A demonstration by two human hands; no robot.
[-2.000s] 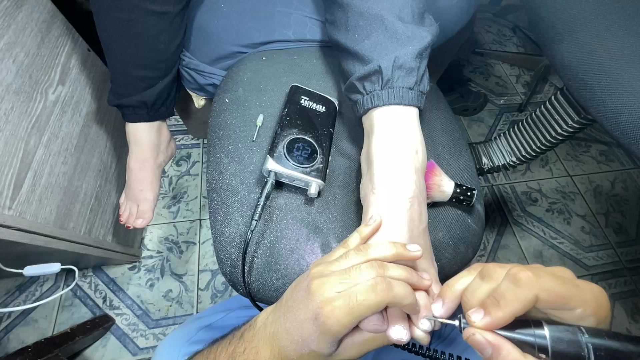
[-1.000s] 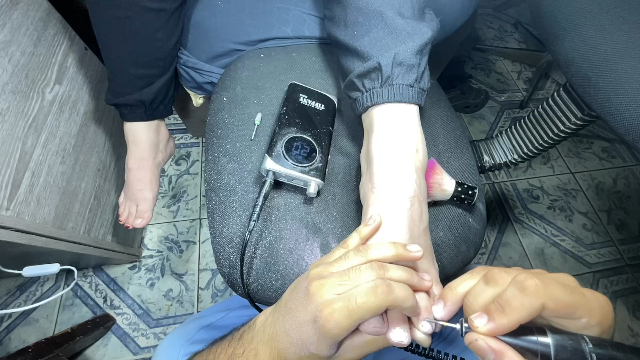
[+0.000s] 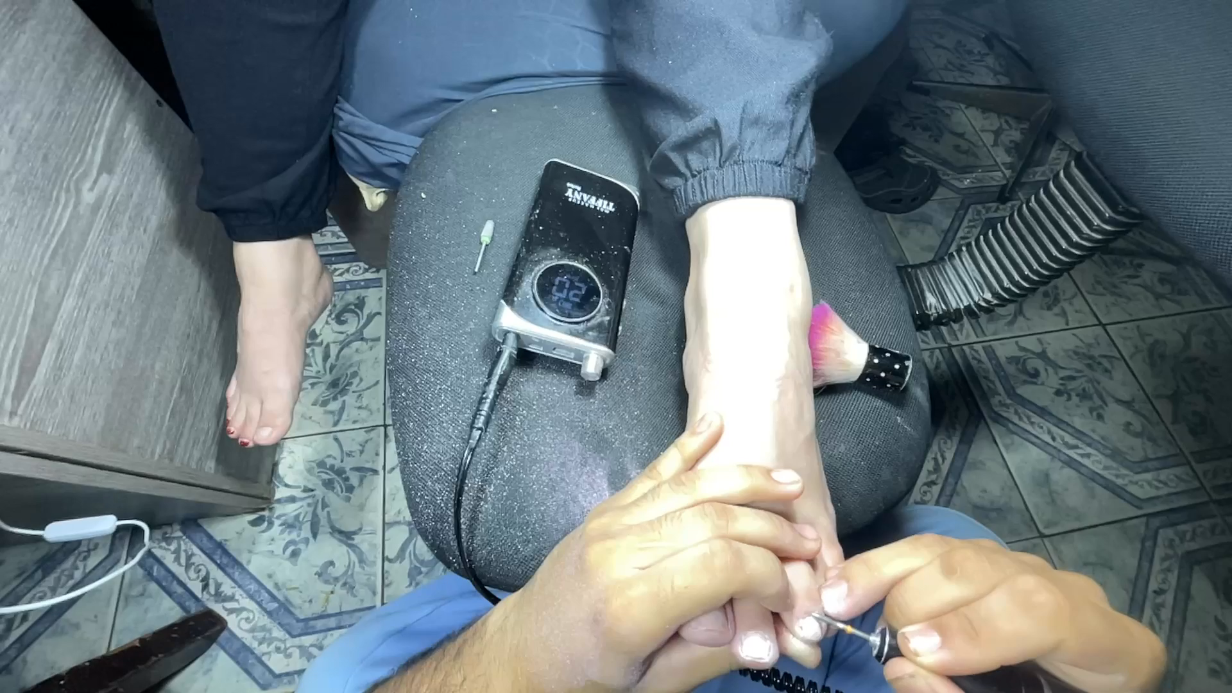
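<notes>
A person's bare foot [image 3: 751, 366] rests on a grey padded chair seat [image 3: 433, 385] dusted with white powder. My left hand [image 3: 693, 568] wraps over its front part and holds the toes, some of which show whitish nails. In my right hand [image 3: 1001, 606] is an electric nail drill handpiece [image 3: 890, 643], its thin metal bit touching or very near the nail of a small toe. The black drill control unit [image 3: 577, 269], its display lit, lies on the seat with a cable plugged in. Beside it is a loose drill bit [image 3: 484, 245].
A dust brush [image 3: 857, 358] with pink and white bristles lies right of the foot. The person's other foot [image 3: 274, 337] is at the left, near a wooden cabinet [image 3: 106, 269]. A ribbed hose [image 3: 1030, 245] stands at the right; a white cable [image 3: 82, 527] runs lower left.
</notes>
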